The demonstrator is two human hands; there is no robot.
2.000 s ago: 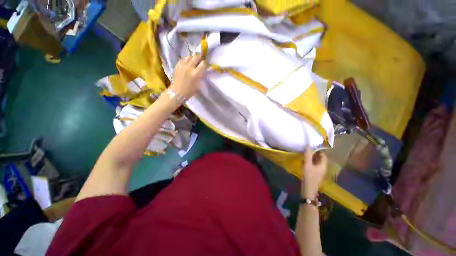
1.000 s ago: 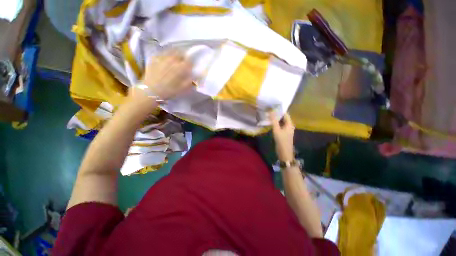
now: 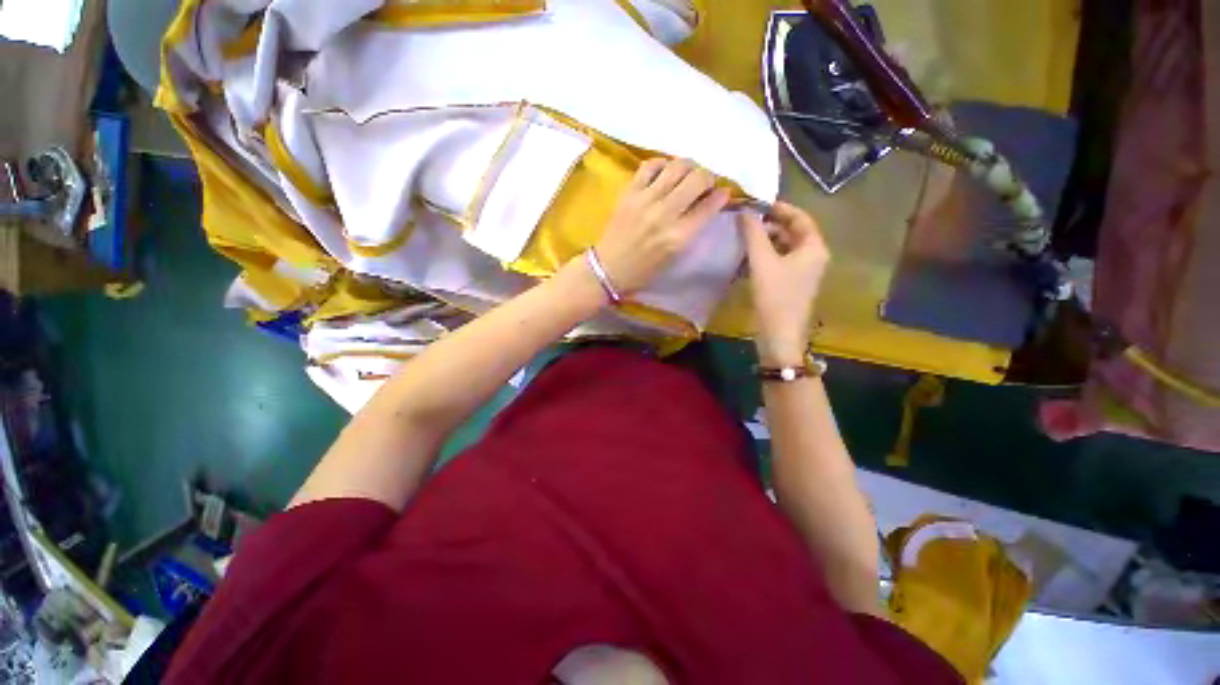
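Observation:
The yellow garment [image 3: 442,147] lies pale side up over the front of the table, with yellow seam strips and a pale patch edged yellow. My left hand [image 3: 662,221] lies on its yellow panel, fingers bent on the cloth near the seam. My right hand [image 3: 783,261] pinches the garment's right edge between thumb and fingers, close to my left fingertips. The steam iron [image 3: 836,94], with a silver-edged dark soleplate and red-brown handle, stands just right of the garment, touched by neither hand.
The yellow table cover [image 3: 990,54] spreads at the upper right. A dark grey pad [image 3: 977,228] lies under the mottled hose [image 3: 1010,194]. Bunched garments [image 3: 355,355] hang below the table at left. A yellow piece [image 3: 957,589] lies on a white-topped stand at lower right.
My left hand has moved right across the garment to its right end, beside my right hand. My right hand still holds the edge. The view has shifted, and the iron appears larger.

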